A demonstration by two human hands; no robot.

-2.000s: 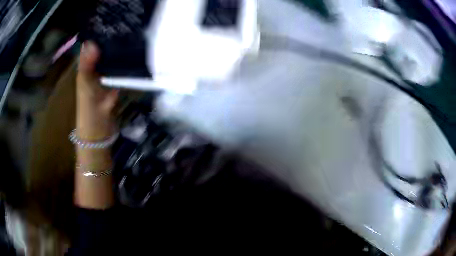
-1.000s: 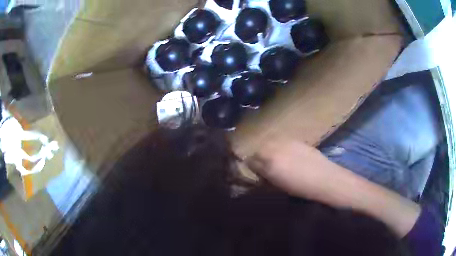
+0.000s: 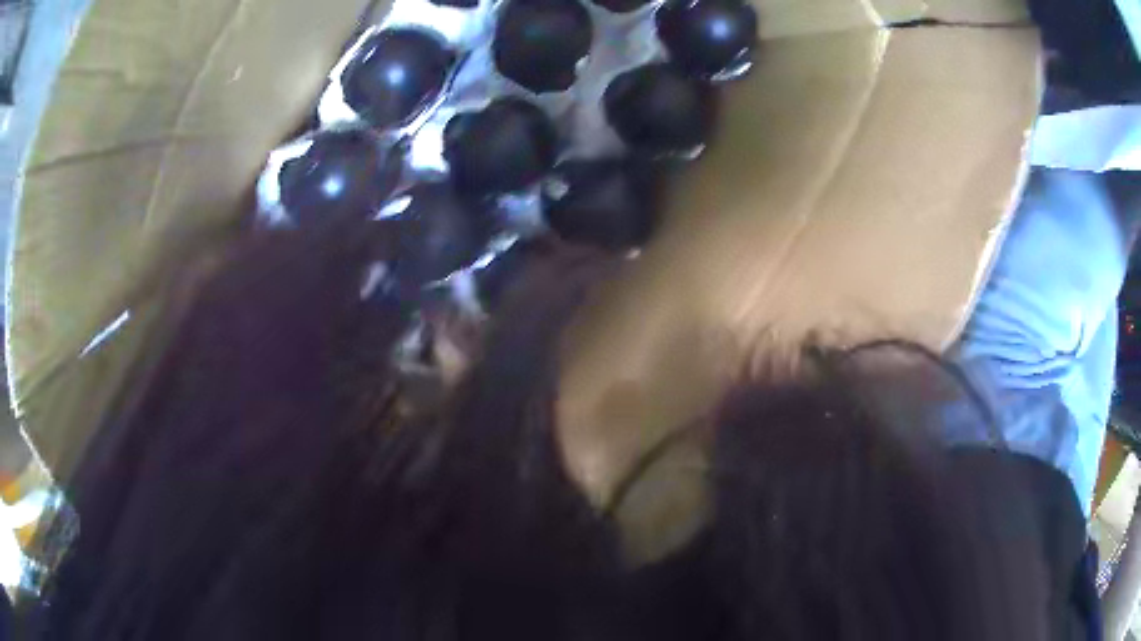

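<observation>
Several security cameras with glossy black ball heads (image 3: 542,40) and white bodies stand close together in a large cardboard carton (image 3: 863,188). Long dark hair hangs over the lower part of the picture and hides the nearest cameras. A small, blurred pinkish patch shows between the strands near the closest cameras; I cannot tell if it is part of a hand. Neither my left hand nor my right hand can be made out.
The carton's walls rise at the left and right of the cameras. Light blue cloth (image 3: 1051,288) shows beyond the right wall, with a pale strip above it. Dark clothing fills the bottom right.
The view is closer over the carton and its cameras. The bare forearm with a purple sleeve is no longer visible, nor is the white camera base at the near side. Hair covers more.
</observation>
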